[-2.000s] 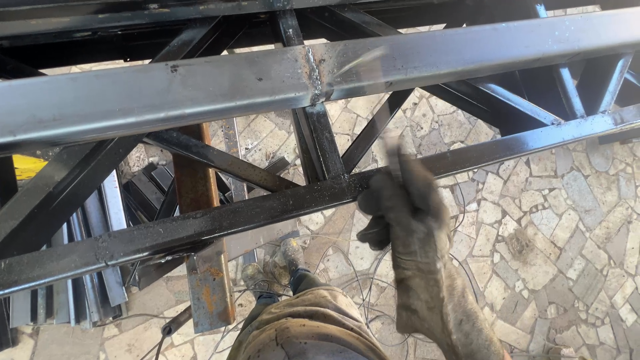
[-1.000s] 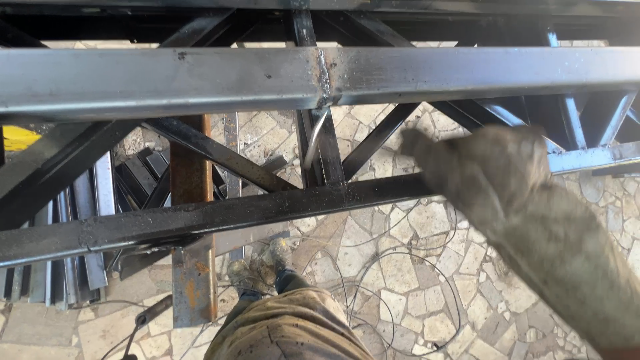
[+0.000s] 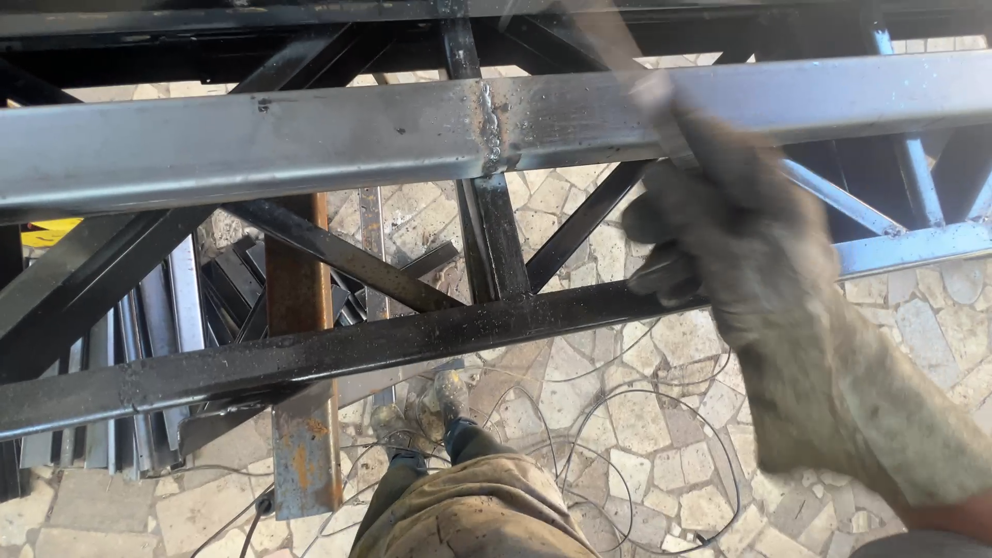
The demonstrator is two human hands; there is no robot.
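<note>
My right hand [image 3: 728, 225], in a soiled work glove with a long cuff, is closed around a blurred, slender metal tool [image 3: 612, 46] at the right of the head view. The tool's kind cannot be told; it points up and left over the upper steel tube. This grey square steel tube [image 3: 310, 139] crosses the frame and bears a rough weld bead [image 3: 490, 124] near its middle, to the left of my hand. A darker lower steel bar [image 3: 387, 337] runs beneath, joined by black struts [image 3: 502, 240]. My left hand is not in view.
A rusty steel channel [image 3: 304, 449] stands below the frame at left, beside a stack of cut steel profiles [image 3: 155, 333]. Thin cables [image 3: 620, 395] coil over the stone-paved floor [image 3: 682, 496] near my boots [image 3: 449, 395]. More dark steel framework [image 3: 139, 58] lies behind.
My right hand has moved up from below the lower bar to the upper tube, with a blurred tool showing in it. The weld bead is visible throughout.
</note>
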